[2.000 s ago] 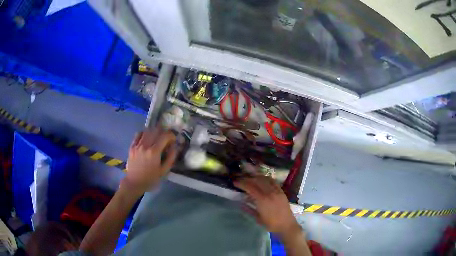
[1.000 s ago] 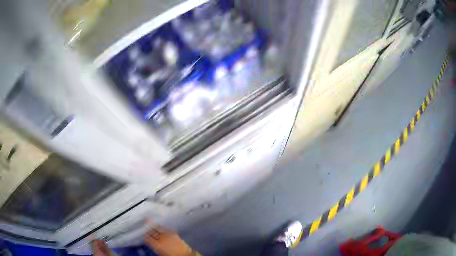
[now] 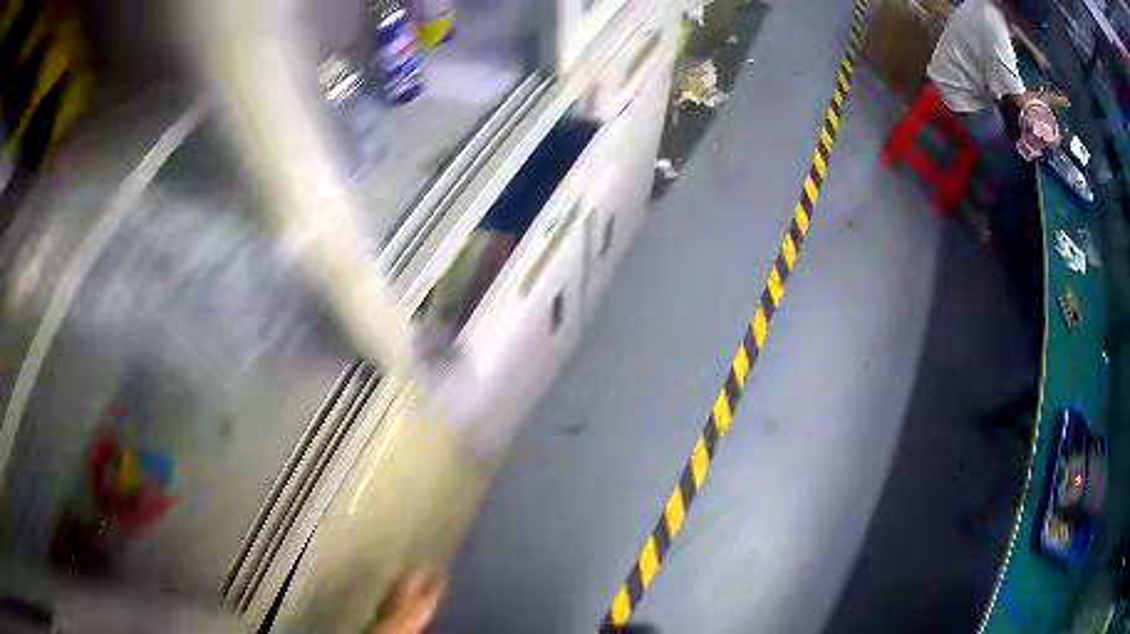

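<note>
A pale cabinet (image 3: 353, 458) with sliding-door tracks runs along the left side, blurred by motion. Behind its panes I make out a red, yellow and blue item (image 3: 128, 477) low on the left and spray cans (image 3: 399, 56) on a shelf at the top. A small part of one hand (image 3: 411, 602) shows at the bottom edge, cut off and blurred, in front of the cabinet. I cannot tell which hand it is or whether it holds anything. The other hand is out of the picture.
Yellow-black floor tape (image 3: 740, 368) runs along the aisle. On the right is a long green-matted bench (image 3: 1053, 372) with a blue tray (image 3: 1073, 486) and small items. A person in a light shirt (image 3: 976, 56) sits on a red stool (image 3: 932, 146) at its far end.
The view has swung from the open tool drawer, past the cabinet front, to the aisle and bench. Both hands were over the drawer; now only part of one shows at the bottom edge.
</note>
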